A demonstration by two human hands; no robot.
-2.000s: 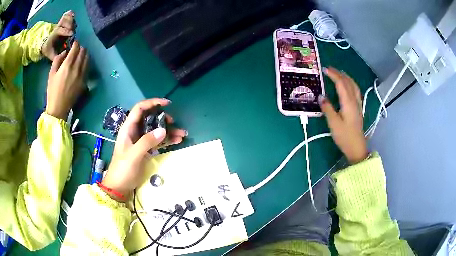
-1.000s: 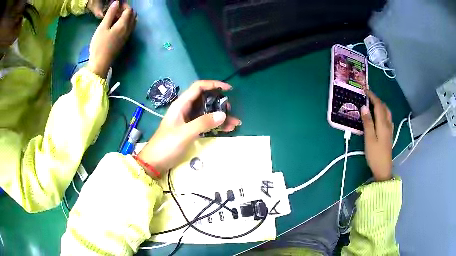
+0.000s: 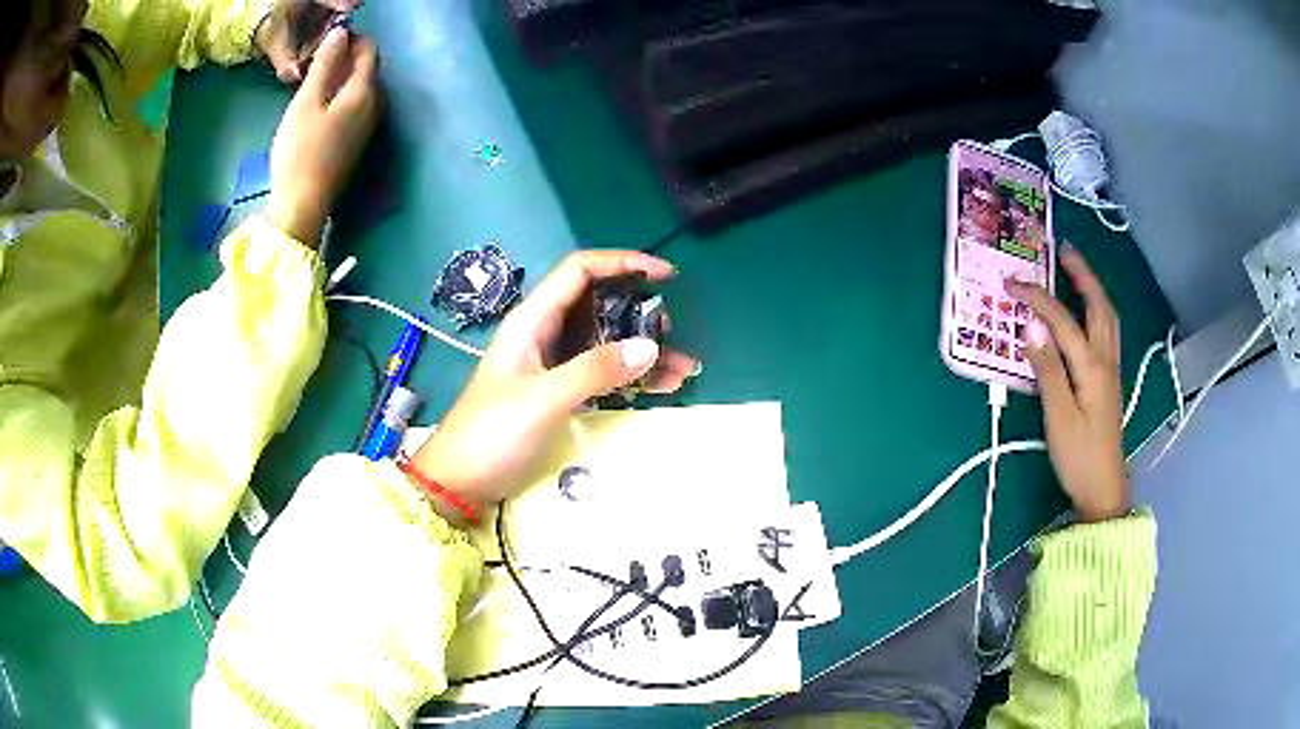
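Observation:
My left hand [image 3: 549, 342] holds a dark round unit [image 3: 623, 325] between thumb and fingers, above the far edge of the pale yellow paper [image 3: 570, 548]. My fingers hide part of the unit. The pink-edged smartphone [image 3: 984, 278] lies on the green mat at right, with a white cable at its lower end. Its screen shows a picture, green bubbles and rows of small picture tiles. My right hand [image 3: 1081, 373] is at the phone's right edge with fingers apart, fingertips over the screen; it grips nothing.
Black leads cross a white strip [image 3: 810, 556] on the paper. A loose round part [image 3: 478, 284] and blue marker [image 3: 392, 427] lie left. Large black foam [image 3: 841, 93] is at the far side. A neighbour's hands [image 3: 325, 135] work at upper left. A wall socket [image 3: 1279, 292] is right.
The phone screen has changed from a dark keypad to light rows of picture tiles. My right fingers have moved over the screen. The left hand still holds the unit; the view has shifted.

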